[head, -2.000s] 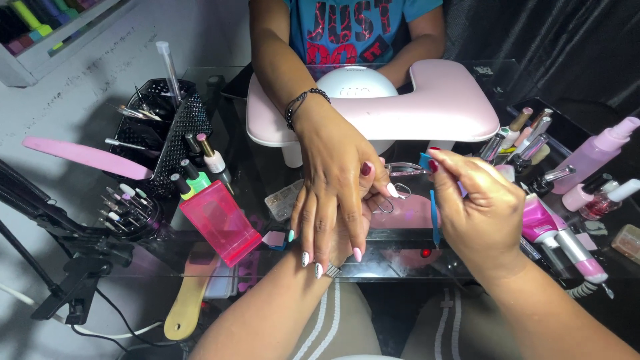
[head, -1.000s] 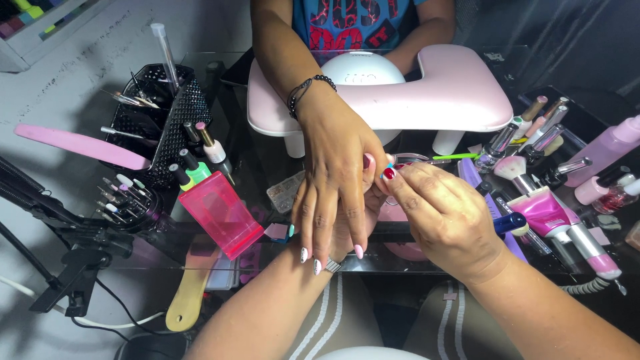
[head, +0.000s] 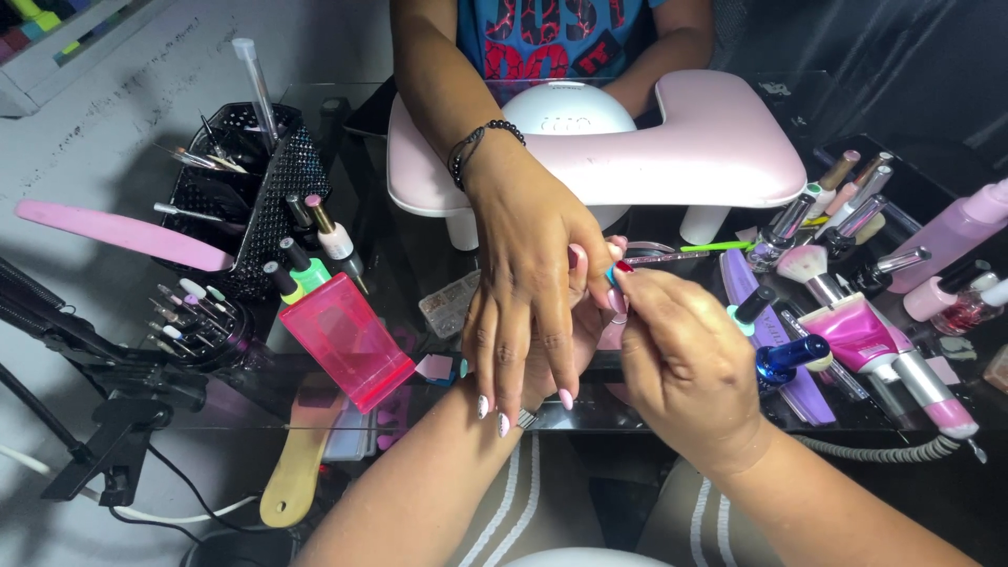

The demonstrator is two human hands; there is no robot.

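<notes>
Another person's hand (head: 528, 244), palm down with fingers spread, lies over my left hand (head: 587, 339), which supports it from below and grips it near the thumb. Much of my left hand is hidden. That person's nails are painted, some pink and some white with dark marks. My right hand (head: 693, 370) pinches a small blue piece (head: 612, 276) against the side of the person's thumb, just above its pink nail (head: 616, 300). What the blue piece is cannot be told. A slim glittery tool (head: 665, 257) lies behind my right fingertips.
A pink armrest (head: 709, 150) stands behind the hands, with a white domed lamp (head: 567, 110). On the left are a black organizer (head: 291, 181), a pink nail file (head: 122, 234) and a red translucent container (head: 346, 342). Polish bottles, a purple file (head: 768, 339) and a brush (head: 807, 268) lie right.
My right hand has moved left from beside the other person's thumb onto it, with the blue piece pinched at the thumb. My left hand stays beneath that person's hand.
</notes>
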